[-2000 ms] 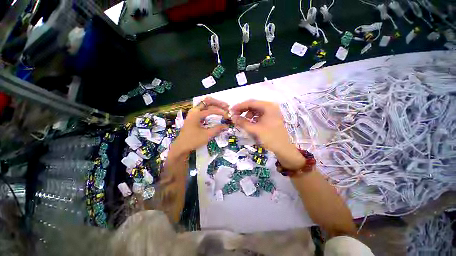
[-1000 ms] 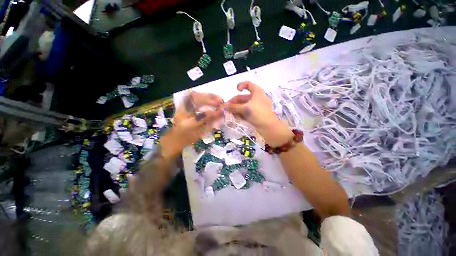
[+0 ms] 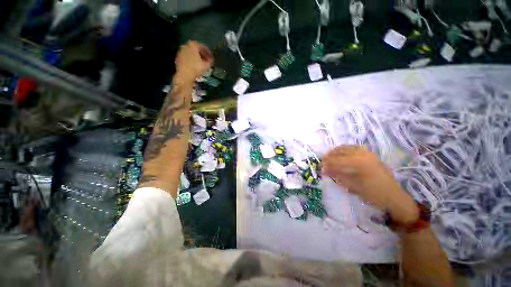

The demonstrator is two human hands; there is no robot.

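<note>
My left hand reaches over the dark belt, fingers curled and blurred, beside a few green boards; whether it holds anything is unclear. My right hand is low over the white sheet, at the right edge of a mixed pile of green boards and white squares. Its fingertips are blurred near thin white cable strands, and a grip on them cannot be made out. A joined set with a green board and white square lies on the belt, left of similar sets.
White cables are heaped on the right of the sheet. More boards and white squares lie left of the sheet. Further left is a row of green boards beside clear plastic. A rail crosses the upper left.
My hands have parted: the left has swung up and left over the belt, the right has moved down and right. One more joined set lies at the left end of the row.
</note>
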